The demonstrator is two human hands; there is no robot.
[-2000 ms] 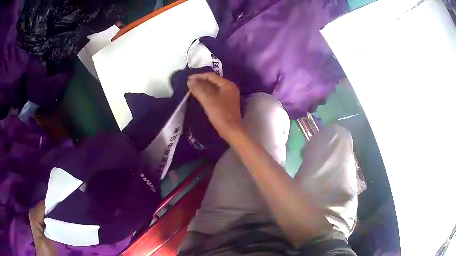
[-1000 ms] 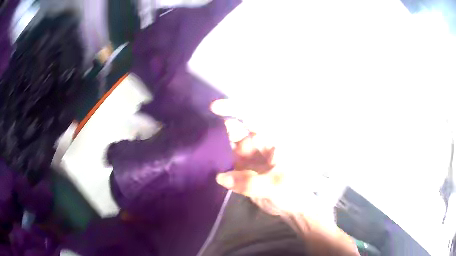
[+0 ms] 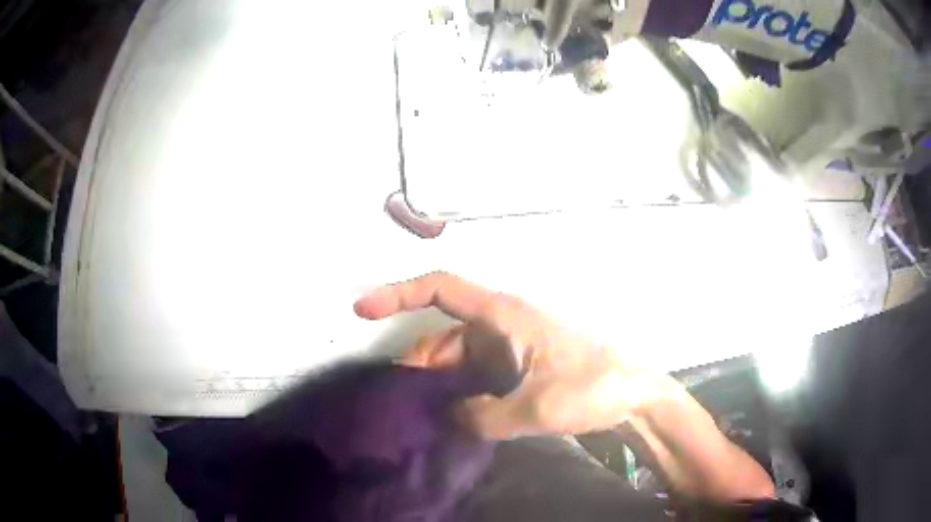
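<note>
My right hand [image 3: 521,357] is over the front edge of the white table. Its index finger is stretched out to the left, and the thumb and other fingers hold a dark purple fabric panel [image 3: 357,438]. The fabric hangs over the table's front edge onto the lap and is partly blurred. My left hand is not in view. The sewing machine [image 3: 786,31], cream-white with blue "prote" lettering, stands at the top right. Its presser foot and needle area [image 3: 592,71] is at the top, washed out by glare.
Scissors with large looped handles [image 3: 720,163] lie on the table [image 3: 235,255] below the machine head. A small reddish-brown curved piece [image 3: 414,215] sits at the corner of the machine plate. A metal frame [image 3: 36,194] is at the far left.
The view has swung from the lap and low surface up to the machine table. My right hand has come to the table's front edge with purple fabric. My left hand has left the view.
</note>
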